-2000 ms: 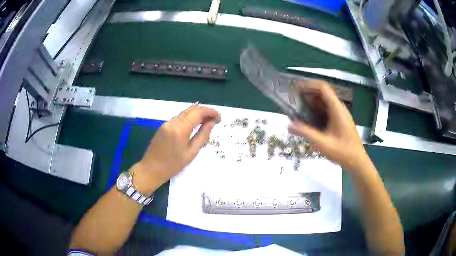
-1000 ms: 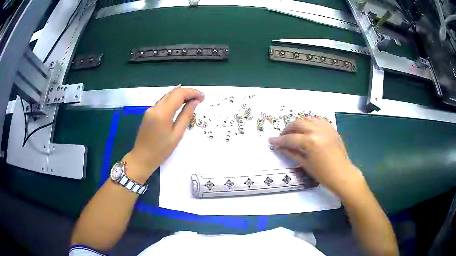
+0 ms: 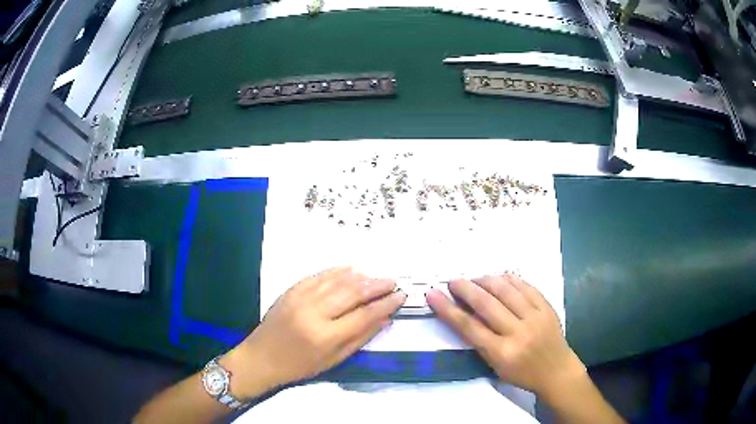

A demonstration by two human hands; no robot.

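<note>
A fixture bar (image 3: 414, 298) lies on the white paper sheet (image 3: 348, 248), near the sheet's front edge. Only its middle shows between my hands. My left hand (image 3: 327, 319) covers its left part, with the fingertips on the bar. My right hand (image 3: 501, 323) covers its right part, with the fingertips on it too. Small gold and silver metal parts (image 3: 394, 195) lie loose across the upper half of the sheet. Whether a small part is under my fingertips cannot be seen.
On the green belt (image 3: 431, 116) beyond the sheet lie a dark fixture bar (image 3: 319, 89), a browner one (image 3: 537, 88) and a shorter dark one (image 3: 159, 110). A silver rail (image 3: 199, 166) crosses behind the sheet. Metal frames stand left (image 3: 91, 248) and right (image 3: 626, 132). Blue tape (image 3: 184, 248) marks the belt.
Both hands have come down from the loose parts onto the working bar. The bars on the belt have shifted slightly right in view. Earlier, my right hand held a dark bar above the sheet.
</note>
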